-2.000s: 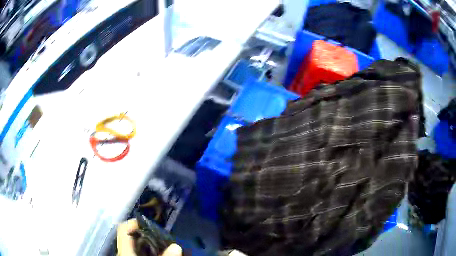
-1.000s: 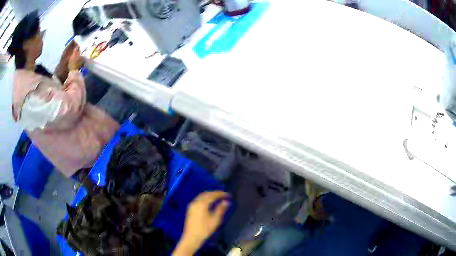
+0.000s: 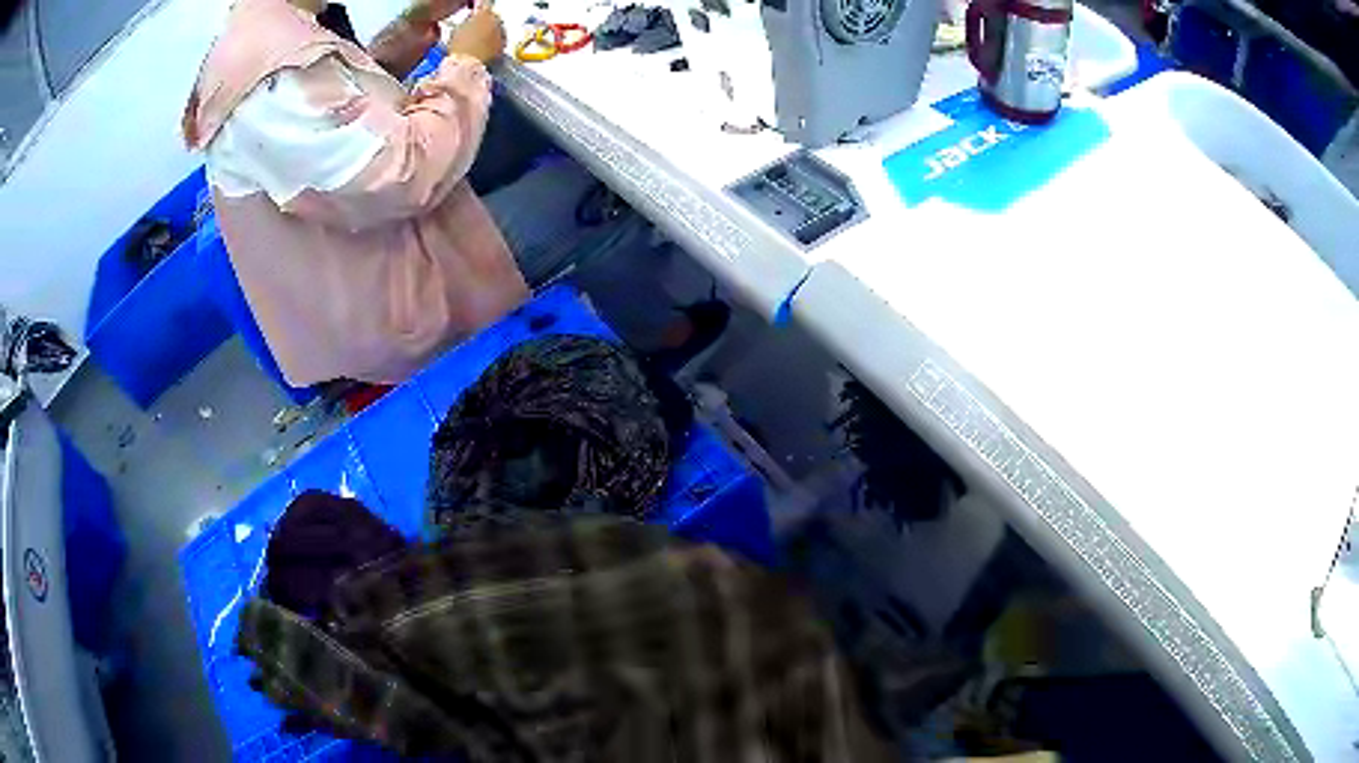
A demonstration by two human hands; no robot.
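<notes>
A dark brown plaid garment [image 3: 626,641] with thin pale lines fills the bottom centre, blurred and cut off by the lower edge. It lies over or just above a blue crate [image 3: 224,559]. A round bundle of dark cloth [image 3: 559,425] lies on the crate behind it, and a dark maroon cloth piece [image 3: 331,549] shows at its left. I do not see my left hand. A skin-coloured sliver at the bottom edge may be my right hand [image 3: 1006,757]; its fingers and grip are hidden.
A seated person in a pink top [image 3: 365,224] is at the upper left. The white table [image 3: 1103,343] has a measuring tape along its edge. On it are a grey machine part [image 3: 842,75], a red-and-steel mug [image 3: 1028,60], a control panel [image 3: 805,197] and red-and-yellow scissors [image 3: 552,40].
The view has swung from the first table past the longer one and back towards the crates. The plaid garment is now in front at the bottom. The hand seen over the crate is gone.
</notes>
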